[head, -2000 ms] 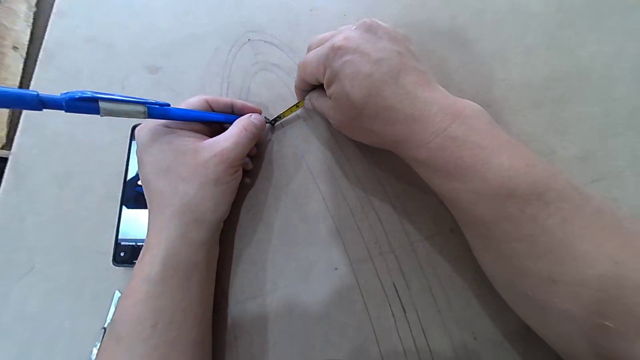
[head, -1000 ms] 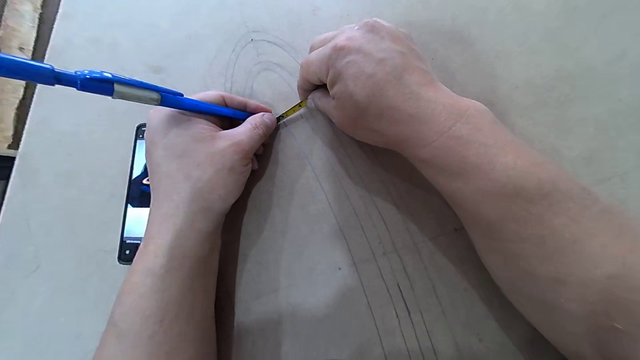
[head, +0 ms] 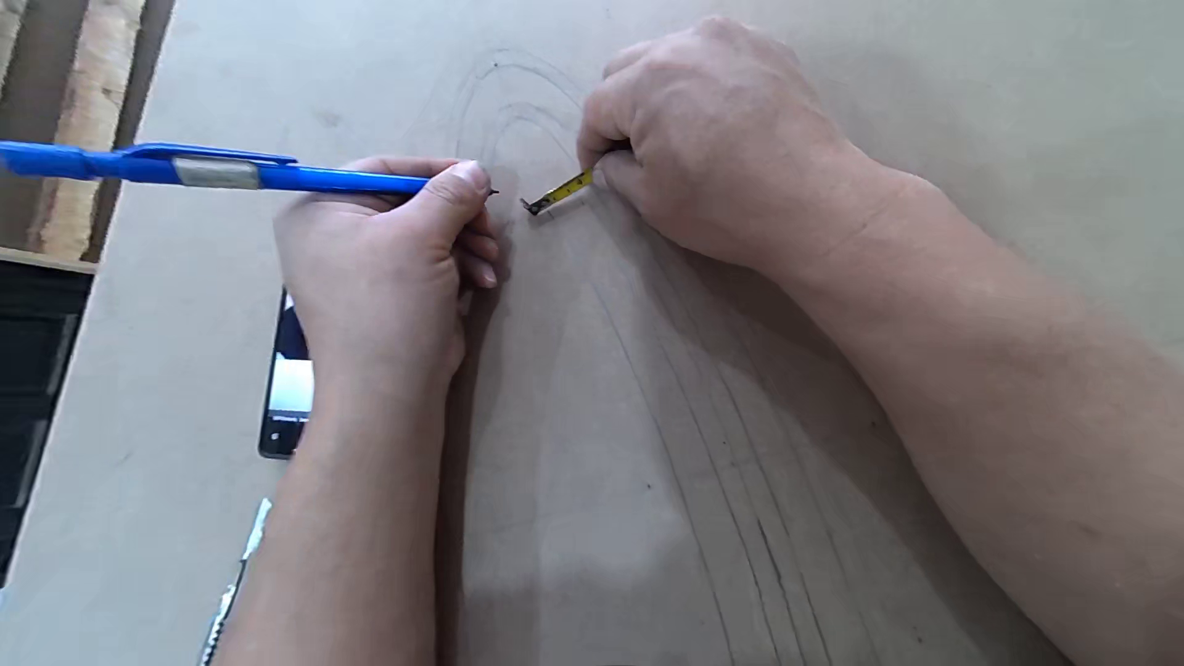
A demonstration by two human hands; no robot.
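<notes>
My left hand (head: 379,250) holds a blue mechanical pencil (head: 342,179) between thumb and fingers, its tip pointing right, just short of a tape measure's hooked end. My right hand (head: 712,139) pinches the yellow tape measure blade (head: 566,189); a short length with the metal hook sticks out to the left, and the rest is hidden by the hand. Beneath both hands lies a flat, pale board (head: 592,555) bearing curved pencil lines: nested arcs at the top and several long lines running down to the lower right.
A phone (head: 289,393) with a lit screen lies partly under my left forearm. Below it, a thin metallic object (head: 227,601) is partly covered by the same forearm. Beyond the board's left edge are rough wood pieces (head: 88,139) and a dark structure (head: 35,370).
The pencil tip and my left hand have come away to the left from the tape's hook, which they met before. My right hand keeps its hold on the tape.
</notes>
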